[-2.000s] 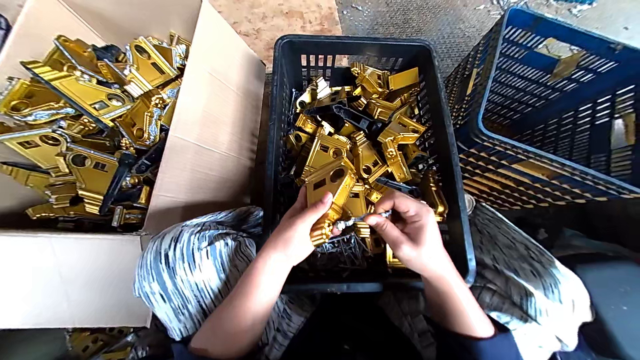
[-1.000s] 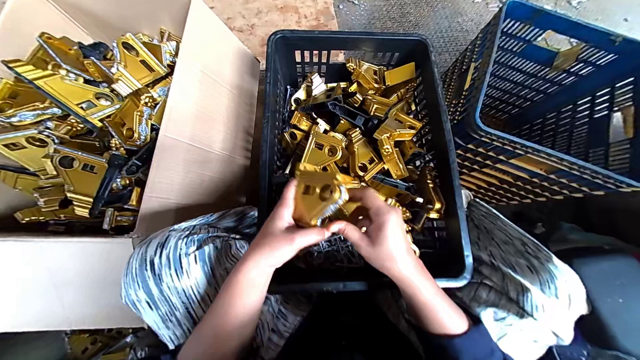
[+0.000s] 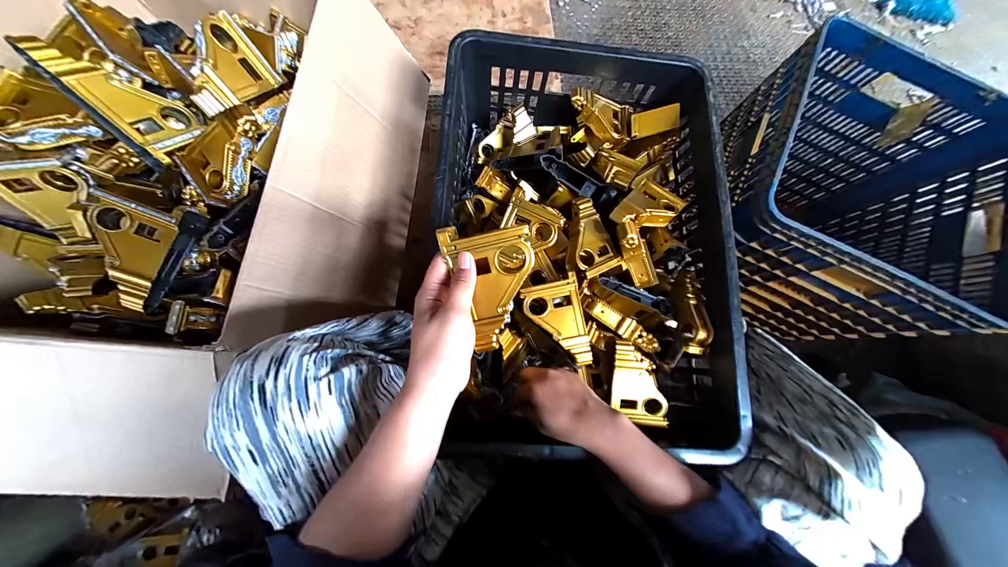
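My left hand (image 3: 447,327) holds a gold bracket-shaped part (image 3: 494,276) with a round hole and stepped moulding, its thumb across the left side, over the near left of a black plastic crate (image 3: 732,331). Down inside the crate's near end is my right hand (image 3: 555,402), fingers bent among the parts; its fingertips and anything between them are hidden. Around both hands lie several more gold parts (image 3: 557,311) and some black pieces (image 3: 579,179).
An opened cardboard box (image 3: 339,157) at the left is heaped with similar gold parts (image 3: 142,110), some with silvery ornament. Blue slatted plastic crates (image 3: 890,252) stand at the right. Patterned cloth (image 3: 315,402) covers my legs on both sides of the black crate.
My right hand has left the held gold part and moved down into the crate's near end. My left hand still holds a gold part, now farther to the left.
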